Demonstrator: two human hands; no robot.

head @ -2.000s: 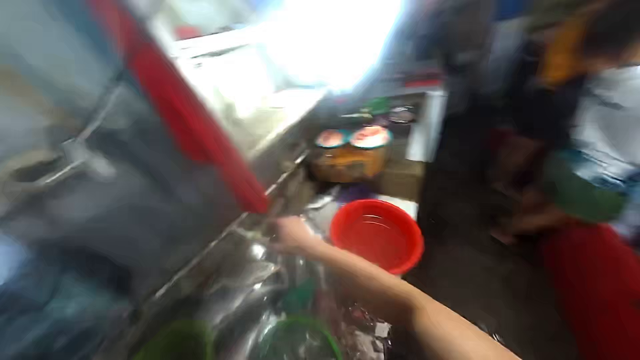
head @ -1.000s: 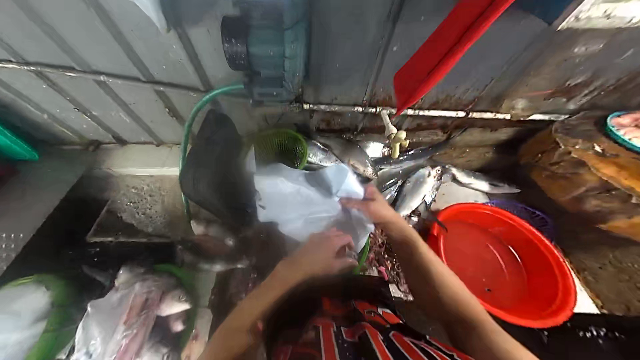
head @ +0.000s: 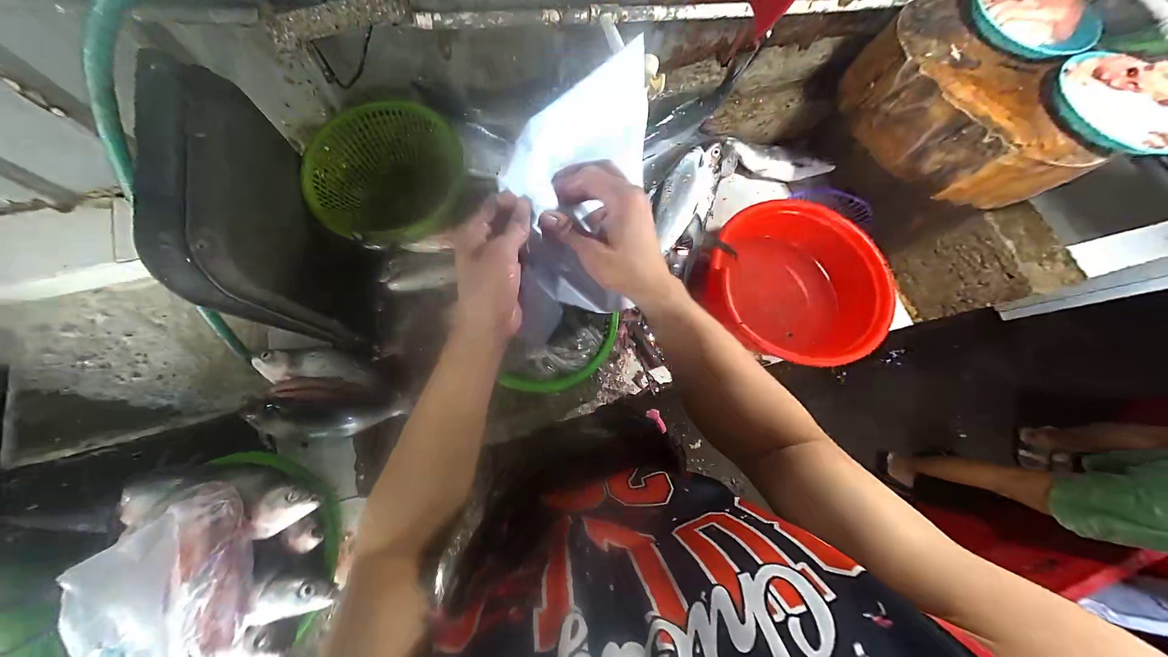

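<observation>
A whitish plastic bag (head: 584, 119) is stretched between my hands in the upper middle. My left hand (head: 493, 246) grips its left edge, and my right hand (head: 607, 219) pinches it with thumb and fingers. Just below the bag is a green basket (head: 547, 381) lined with clear plastic. A green mesh basket (head: 383, 173) stands left of my left hand. Whole silver fish (head: 684, 196) lie right of my right hand, beside a red plastic basin (head: 803, 283) holding some liquid.
At lower left, a green-rimmed basket holds fish (head: 283, 511) and a plastic bag (head: 146, 584). A black plastic container (head: 246, 201) leans at left. A wood block (head: 967, 109) bears teal-rimmed dishes (head: 1118, 96) at upper right. A person's legs (head: 985, 479) show at lower right.
Two seconds ago my right arm reached out beside the red basin. One second ago both hands were on the whitish bag; now its upper part stands higher and more spread.
</observation>
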